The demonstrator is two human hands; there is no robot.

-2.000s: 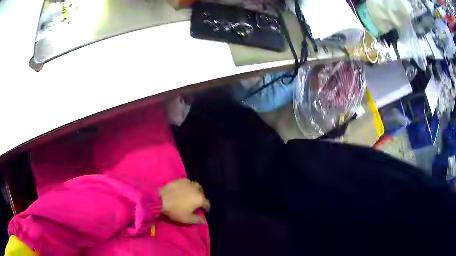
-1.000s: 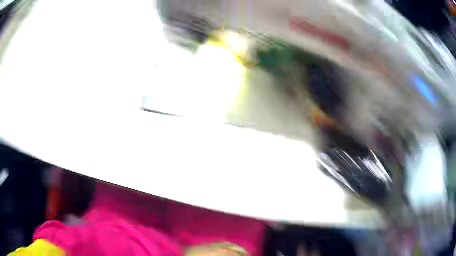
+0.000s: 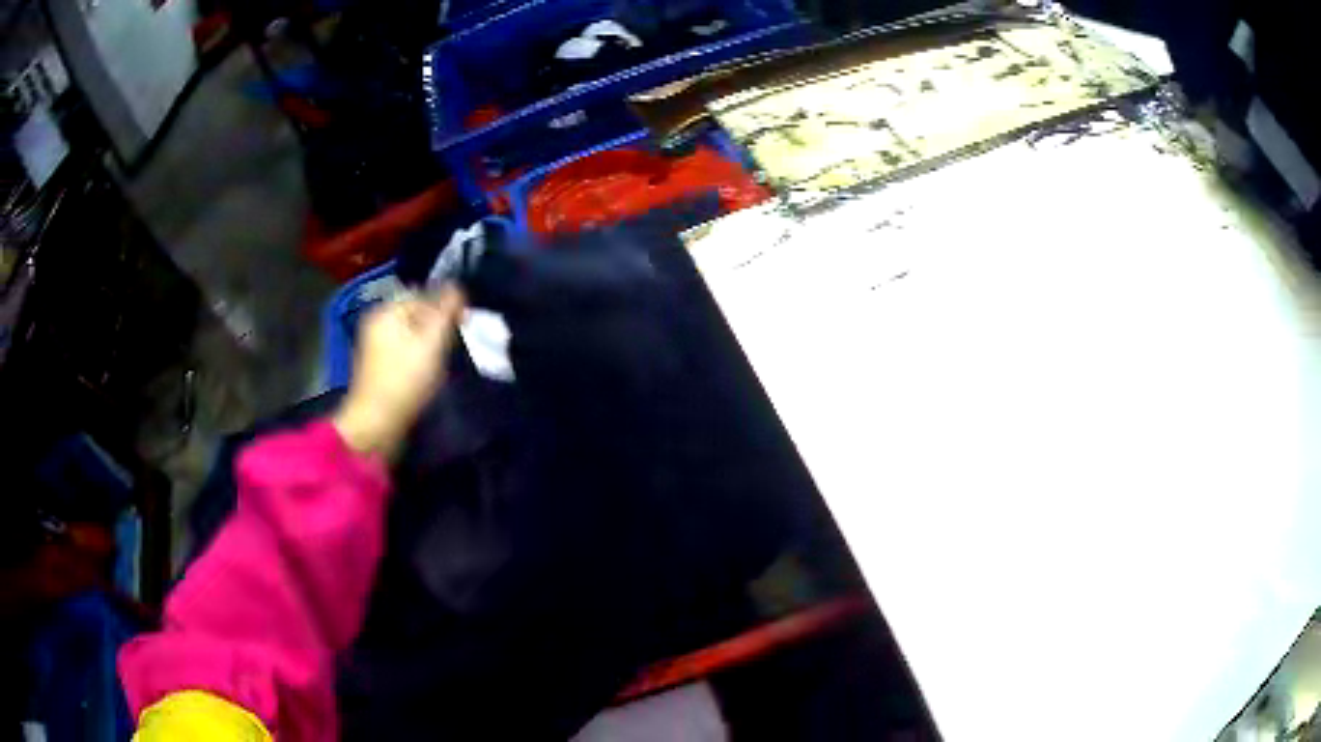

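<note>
My left hand, in a pink sleeve with a yellow band, is left of centre and slightly blurred. Its fingers pinch the upper left part of a dark garment. A white label shows on the dark cloth just right of the fingers. The garment hangs in a large dark heap along the left side of the table. My right hand is not in view.
The white table fills the right side, with a worn, patterned panel at its far end. Blue crates stand beyond the garment, one with red-orange material. A floor aisle runs at the left.
The view has swung left from the sewing machine and lap to the crates. My left hand has moved from the lap to the dark garment and taken hold of it.
</note>
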